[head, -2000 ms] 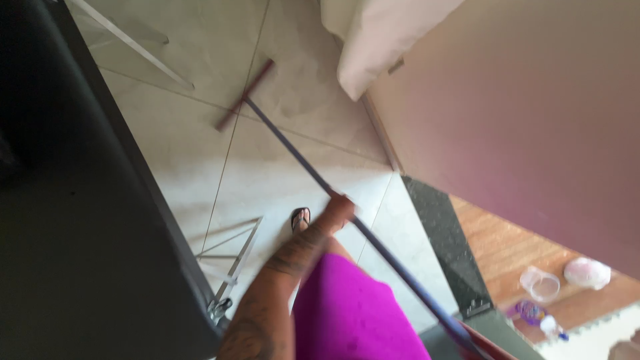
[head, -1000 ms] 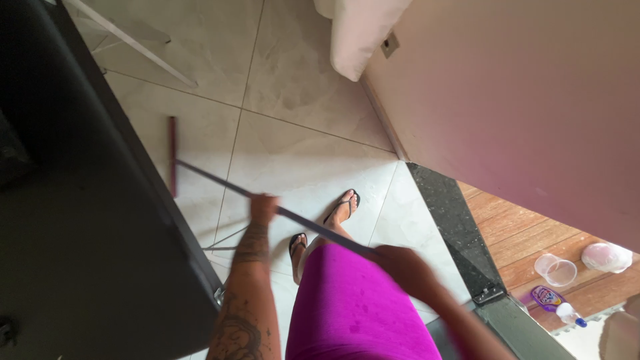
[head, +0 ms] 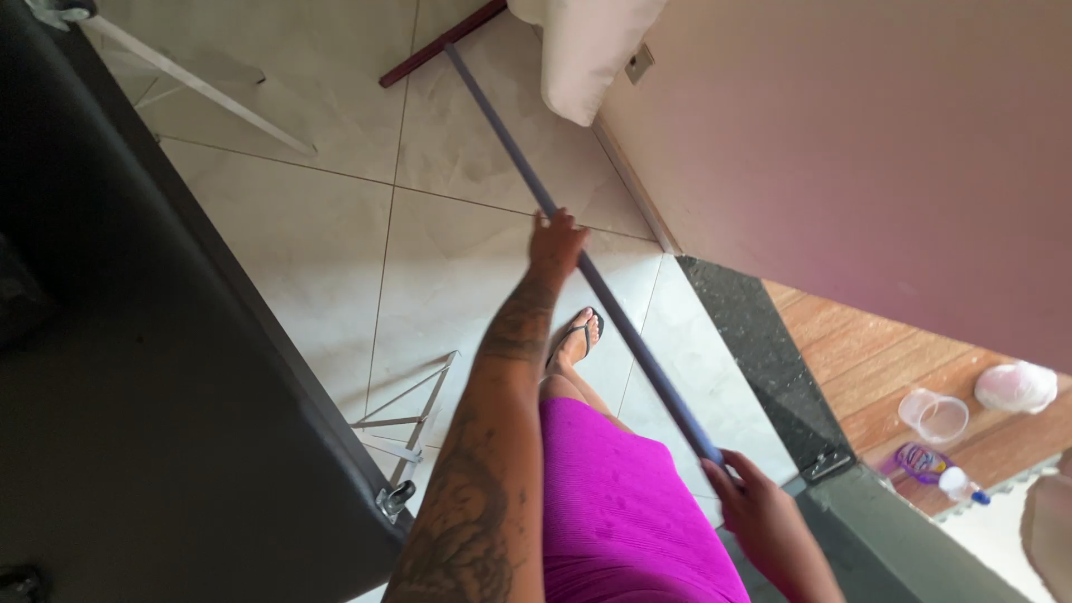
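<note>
A floor squeegee with a long blue-grey handle (head: 632,343) runs from the lower right to the upper left. Its dark red head (head: 442,43) lies on the light floor tiles at the top of the view, near a hanging white cloth. My left hand (head: 559,243) is closed around the middle of the handle, its tattooed forearm reaching up from below. Farther down, my right hand (head: 754,502) grips the handle near its lower end, partly covering it.
A large black panel (head: 167,352) with casters stands at left, thin white metal legs (head: 419,419) beside it. At right are a pale wall (head: 837,167), a dark stone threshold (head: 754,368) and a wooden floor with a clear plastic container (head: 934,416), a purple bottle (head: 921,462) and a white bundle (head: 1016,387).
The squeegee's head has moved away from the black panel, toward the white cloth at the top. Both hands stay on the handle since the last earlier frame.
</note>
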